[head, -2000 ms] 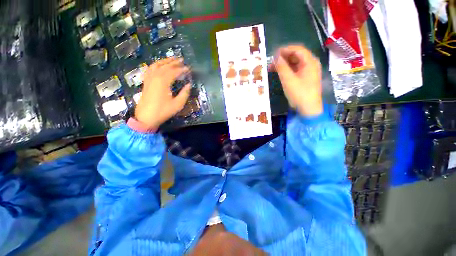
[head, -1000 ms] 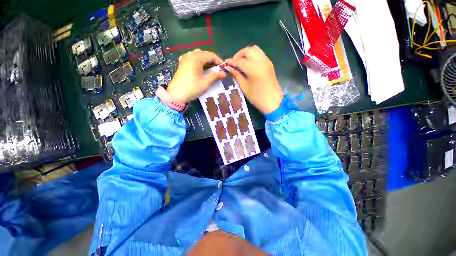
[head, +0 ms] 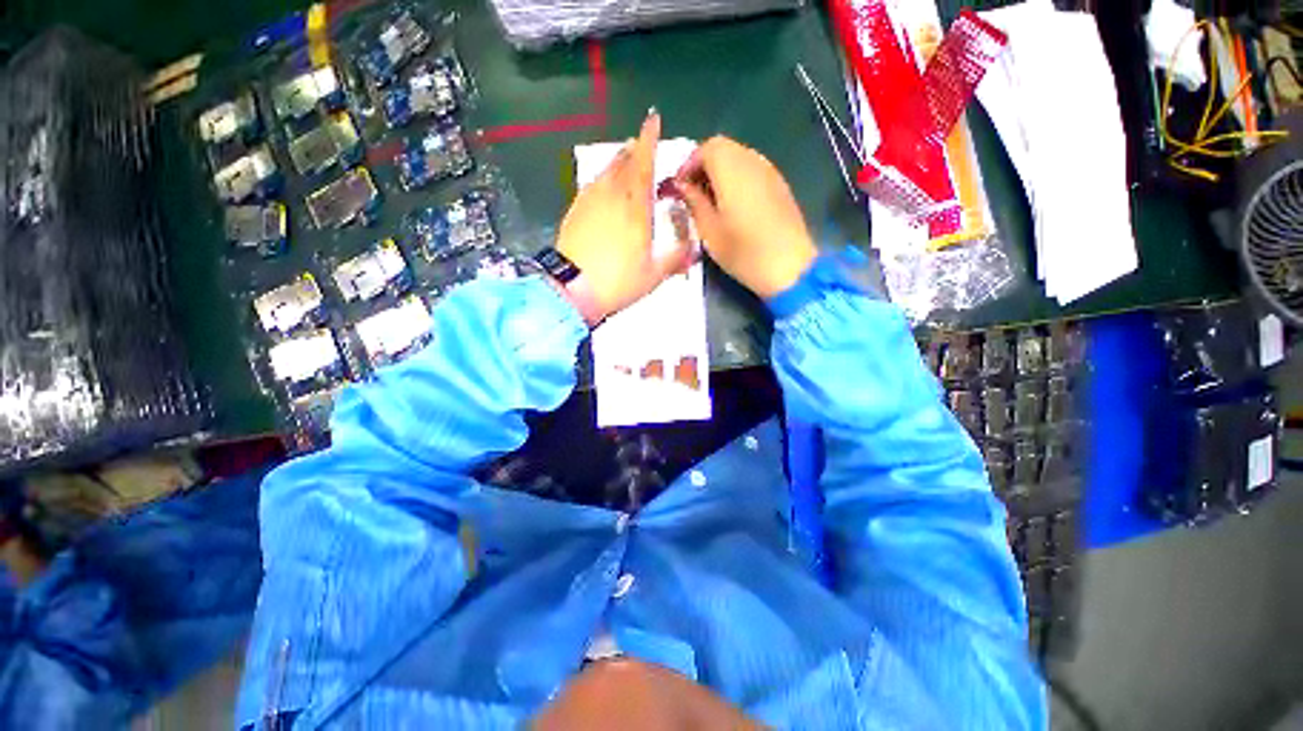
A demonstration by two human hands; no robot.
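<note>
A white backing strip (head: 652,400) lies in front of me, across the bench's front edge, with a few brown pieces near its lower end. My left hand (head: 623,236) rests flat over the strip's upper part, with the index finger pointing up. My right hand (head: 746,217) is at the strip's upper right, its fingertips pinching a small brown piece (head: 677,190) at the strip. Whether the piece is partly stuck down cannot be told. The middle of the strip is hidden by my left hand.
A blister tray with circuit board modules (head: 343,200) lies left. Dark stacked trays (head: 86,243) stand far left. Tweezers (head: 829,122), red strips (head: 915,114), a clear bag (head: 950,271) and white liners (head: 1065,157) lie right. A lower module tray (head: 1012,414) and a fan (head: 1279,229) are at right.
The strip with rows of large brown pieces no longer shows; a strip with few pieces lies there, straighter. My left hand has moved right and down onto it. My right hand has shifted slightly right.
</note>
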